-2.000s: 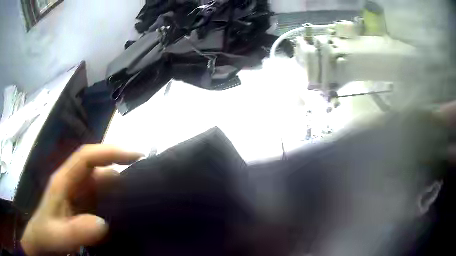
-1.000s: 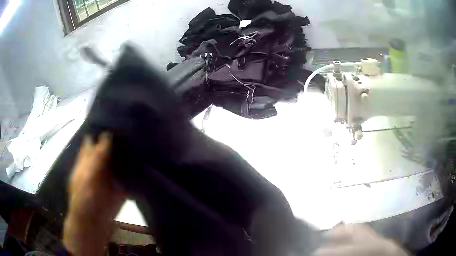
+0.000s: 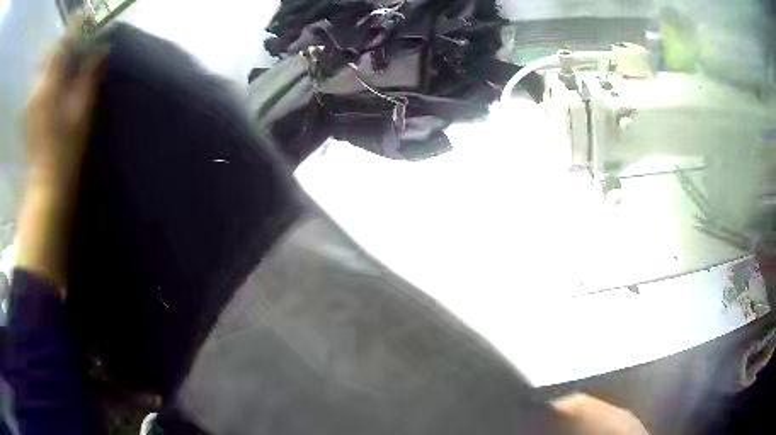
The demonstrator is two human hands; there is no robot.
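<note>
A large dark garment piece (image 3: 179,187) stretches from the upper left to the bottom centre, with a paler grey side (image 3: 340,340) showing at its lower right. My left hand (image 3: 64,110) is raised at the upper left and holds the dark end; it is blurred. My right hand (image 3: 600,415) is at the bottom edge, partly cut off, at the grey part's lower right corner; its fingertips are hidden, so its grip cannot be told.
A cream-white sewing machine (image 3: 672,127) stands at the right on a glaring white table (image 3: 442,221) with a curved front edge. A black and grey garment pile (image 3: 391,76) lies at the back. A barred window (image 3: 106,8) shows at the upper left.
My left hand has risen to the upper left with the garment's dark end. The cloth is spread out wider and its grey side now shows. My right hand stays low at the bottom edge.
</note>
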